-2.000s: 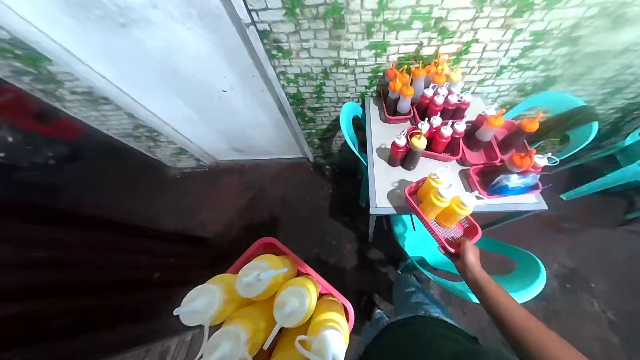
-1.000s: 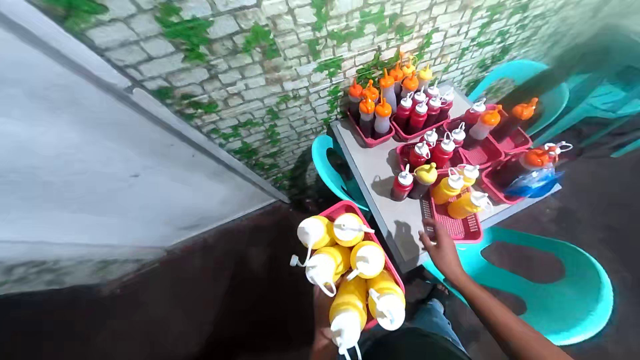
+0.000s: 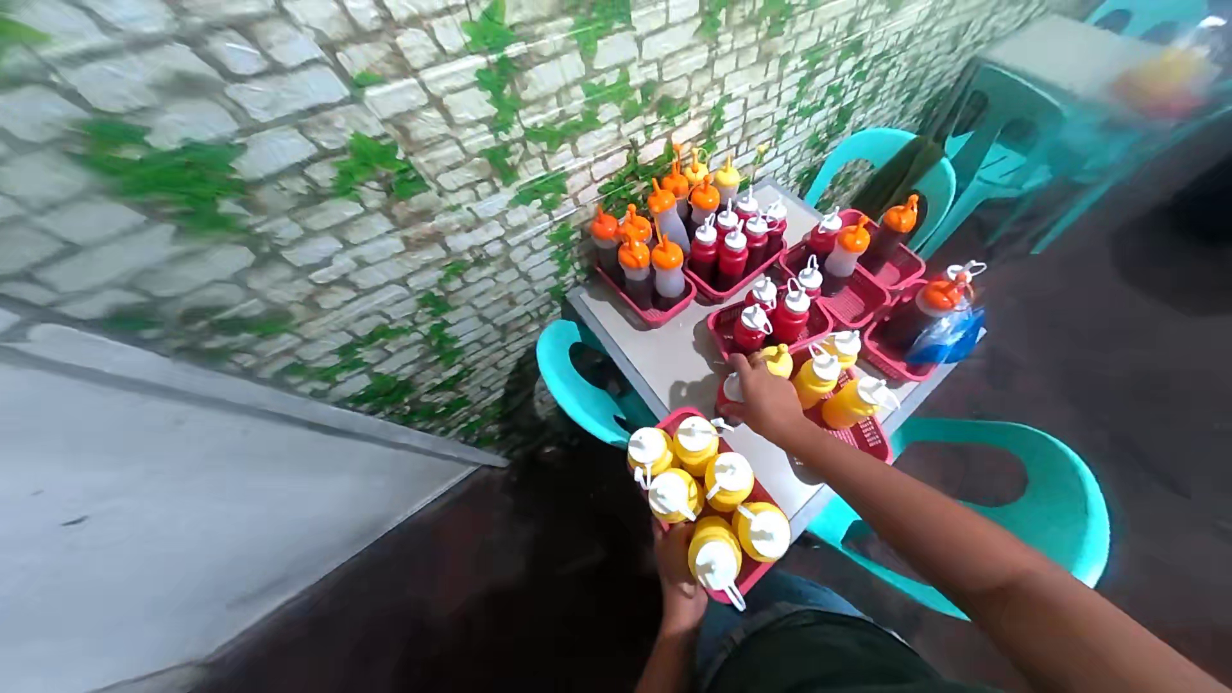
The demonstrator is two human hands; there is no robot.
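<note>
My left hand [image 3: 680,568] holds a red plastic basket [image 3: 754,577] packed with yellow squeeze bottles [image 3: 729,478] with white caps, over the table's near corner. My right hand [image 3: 765,397] is at a red squeeze bottle [image 3: 733,387] with a white cap, its fingers around the bottle's upper part; how firmly they grip is hard to see. Just behind that hand is a yellow-capped bottle [image 3: 776,361]. To its right, another red basket [image 3: 871,438] on the table holds yellow squeeze bottles [image 3: 816,377].
The table [image 3: 616,337] also bears red baskets of orange-capped bottles [image 3: 668,268] and red bottles [image 3: 733,255], and a blue plastic bag [image 3: 948,337]. Teal plastic chairs [image 3: 1059,481] stand around it. A brick-patterned wall [image 3: 433,231] with leaves runs behind; a second table [image 3: 1068,58] is farther back.
My right hand has moved from the table basket of yellow bottles to the red bottle beside it. The basket in my left hand is now closer to the table. The view has shifted.
</note>
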